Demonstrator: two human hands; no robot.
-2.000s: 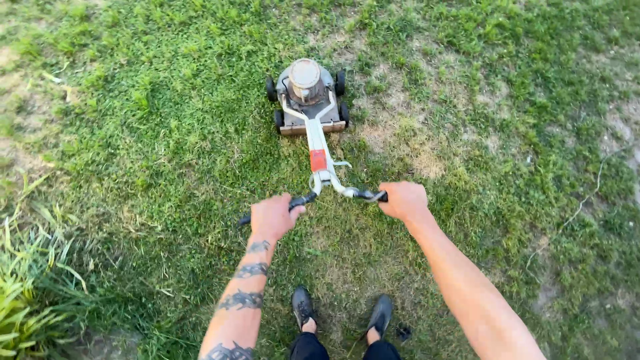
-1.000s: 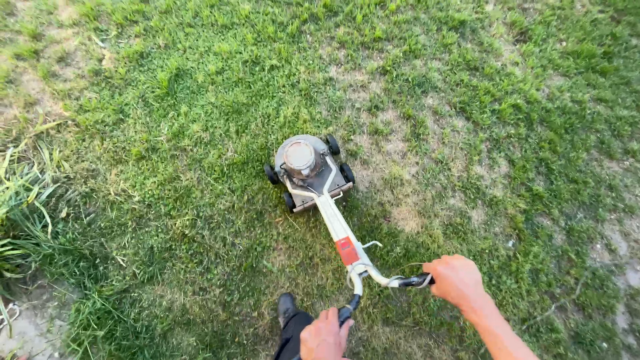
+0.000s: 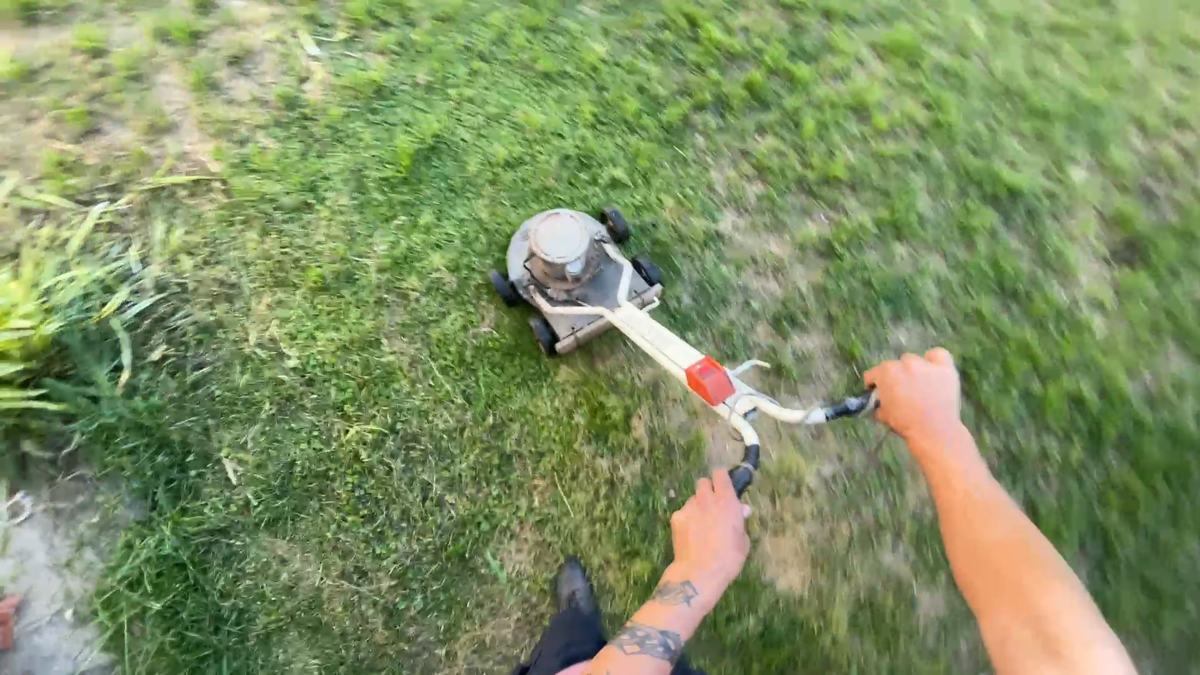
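Observation:
A lawn mower (image 3: 572, 272) with a round motor housing and four black wheels stands on the grass near the middle of the view, its front angled to the upper left. Its pale metal handle shaft (image 3: 656, 339) runs down to the right, with a red switch box (image 3: 710, 381) near the fork. My left hand (image 3: 710, 530) is closed around the left black handlebar grip (image 3: 744, 472). On the right black grip (image 3: 849, 406), my right hand (image 3: 921, 394) is closed, with the arm reaching in from the lower right.
Patchy grass (image 3: 394, 394) with bare dry spots spreads around the mower. Long-leaved plants (image 3: 37, 328) grow at the left edge, above a patch of pale bare ground (image 3: 52, 581). A reddish piece (image 3: 7, 621) lies at the lower left. My dark shoe (image 3: 574, 586) shows below.
Over the two seconds the mower has turned, its front swinging from straight ahead to the upper left. Both hands have moved to the right in view with the handlebar, staying on the grips.

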